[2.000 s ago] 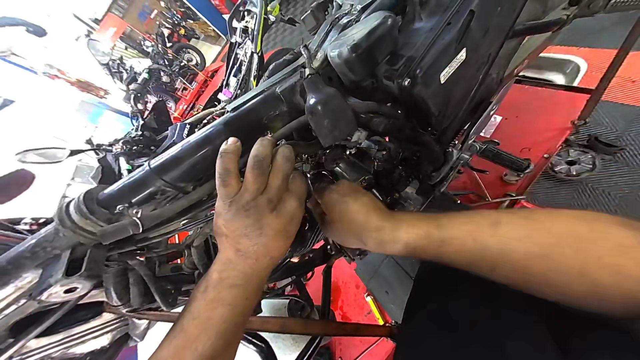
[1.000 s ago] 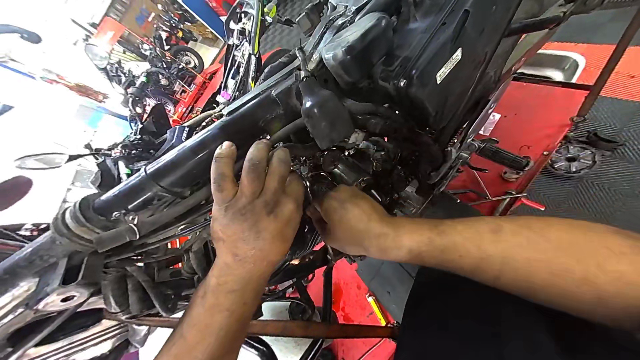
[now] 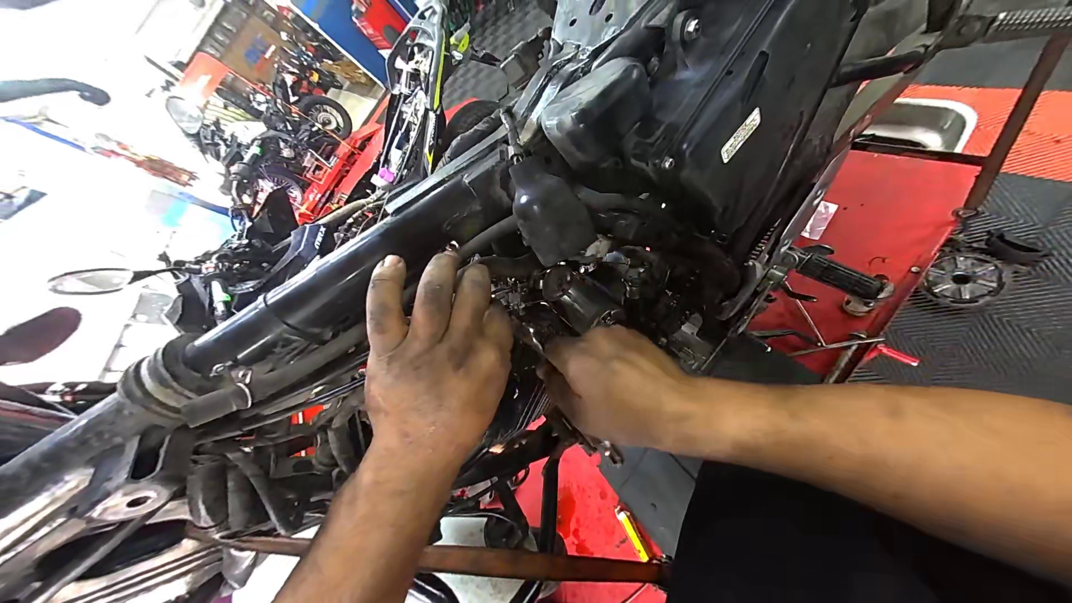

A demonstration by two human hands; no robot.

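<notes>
A motorcycle's black frame tube (image 3: pixel 335 268) runs diagonally across the view. My left hand (image 3: pixel 435 360) lies against its lower side, fingers spread and fingertips on the tube and the hose beside it; the thumb is hidden. Just to the right, my right hand (image 3: pixel 620 385) is curled among the carburetor-area parts, below a dark cylindrical part (image 3: pixel 582 297). A bit of metal shows at its fingertips, but whether it is a tool or a part of the motorcycle is unclear. Above both hands hangs a black rubber cover (image 3: pixel 548 213), next to the black airbox (image 3: pixel 712 126).
A red work stand (image 3: pixel 888 226) is at the right, with a footpeg (image 3: pixel 842 272) in front of it and a wheel hub (image 3: pixel 963 276) on the floor beyond. A rusty bar (image 3: pixel 536 563) crosses below my hands, near a yellow-handled item (image 3: pixel 632 533). Other motorcycles stand at upper left.
</notes>
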